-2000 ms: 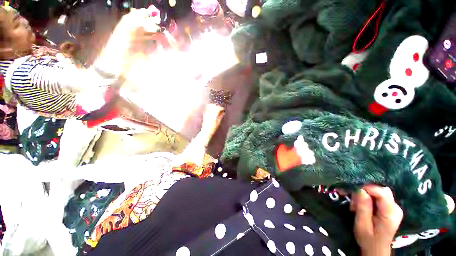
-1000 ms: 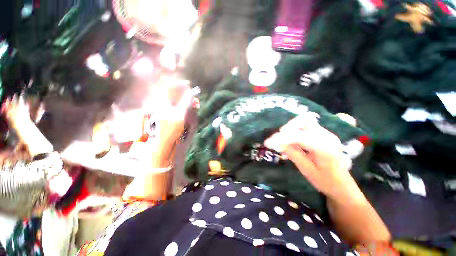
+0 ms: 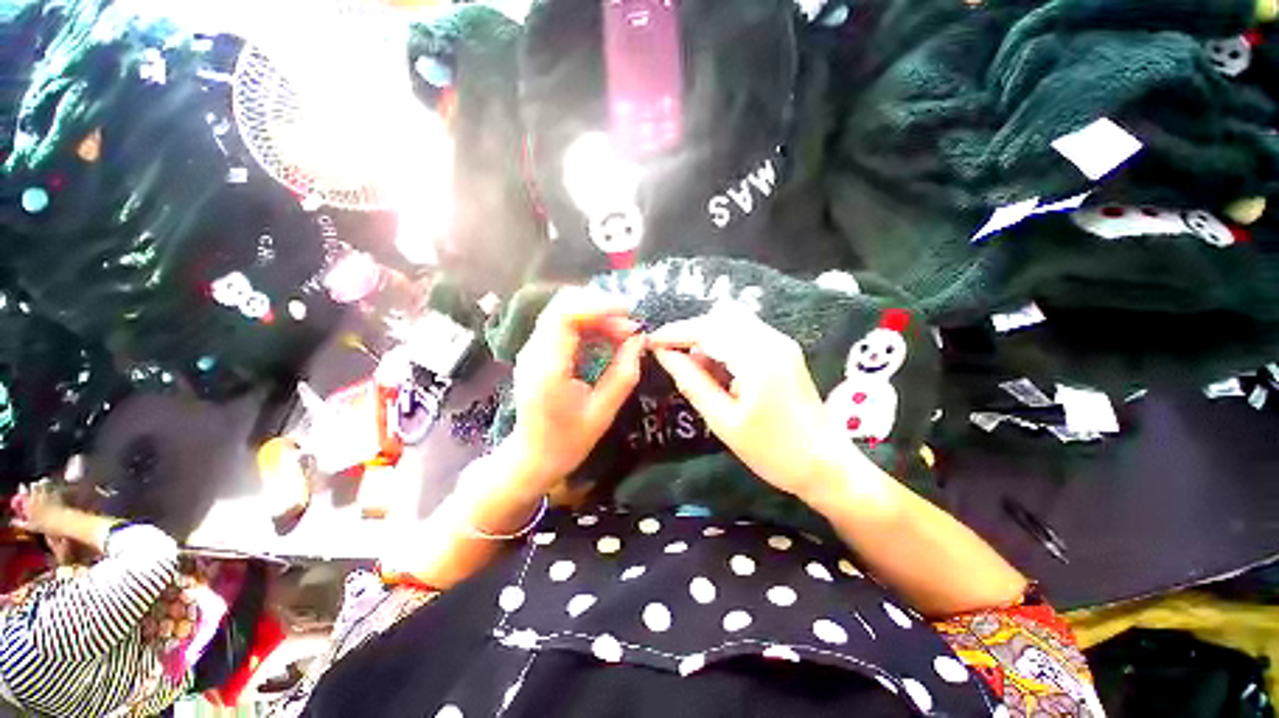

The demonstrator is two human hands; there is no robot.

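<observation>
A dark green plush garment lies gathered at the table edge against my polka-dot apron. White raised lettering and a snowman appliqué show on it. My left hand and my right hand meet above the lettering, fingertips pinched together near each other. Something tiny and dark seems to be between the fingertips, too small to name. A needle or thread cannot be made out. The hands hide part of the lettering.
A purple-pink phone lies on another green garment behind. A round fan stands at upper left, in glare. Green garments with white labels heap at right. Small dark snips lie at right. A person's striped sleeve shows at lower left.
The view has swung, so the garment sits centrally. My left hand has come from the left side to the garment and meets my right hand at the lettering.
</observation>
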